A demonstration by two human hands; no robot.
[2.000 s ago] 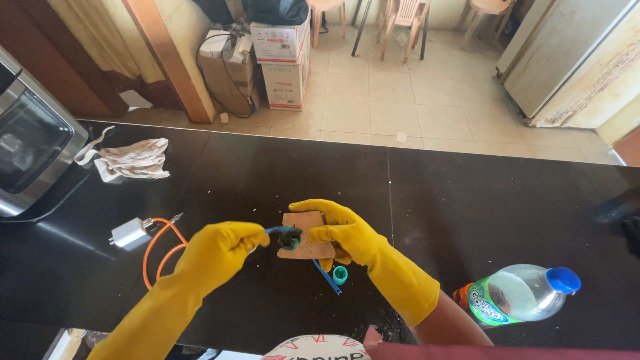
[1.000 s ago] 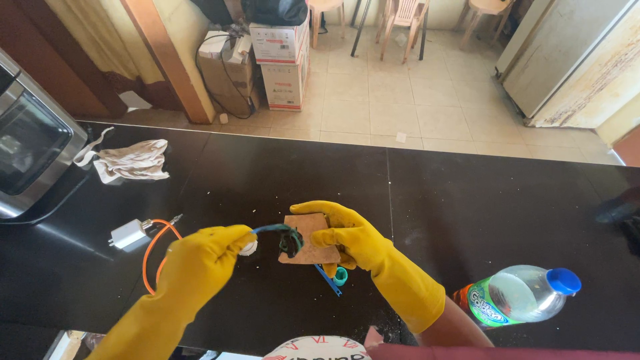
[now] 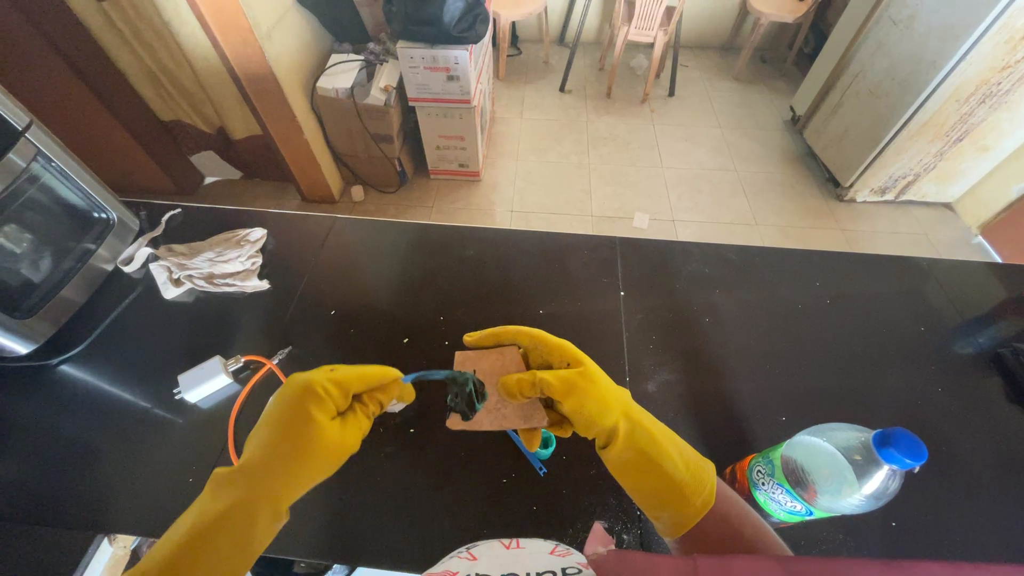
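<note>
My left hand (image 3: 344,412), in a yellow rubber glove, pinches a thin blue strip (image 3: 430,375) that reaches to a dark, wet-looking lump (image 3: 466,395) against the left part of a flat reddish-brown piece (image 3: 506,404). What the lump is I cannot tell. My right hand (image 3: 560,384), gloved the same way, grips that flat piece by its right side, thumb on the upper face. Below it on the dark tabletop lie another blue strip (image 3: 528,454) and a small teal ring-shaped cap (image 3: 546,445). A small white thing shows beside my left fingertips, partly hidden.
A white power adapter (image 3: 206,380) with an orange cable (image 3: 238,412) lies left. Behind it are a crumpled cloth (image 3: 212,262) and a steel-framed appliance (image 3: 56,240). A plastic bottle with a blue cap (image 3: 832,472) lies right. A round printed object (image 3: 508,558) is at the near edge.
My left hand has shifted slightly with the blue strip, and the dark lump sits differently against the flat piece. My right hand keeps its hold on that piece.
</note>
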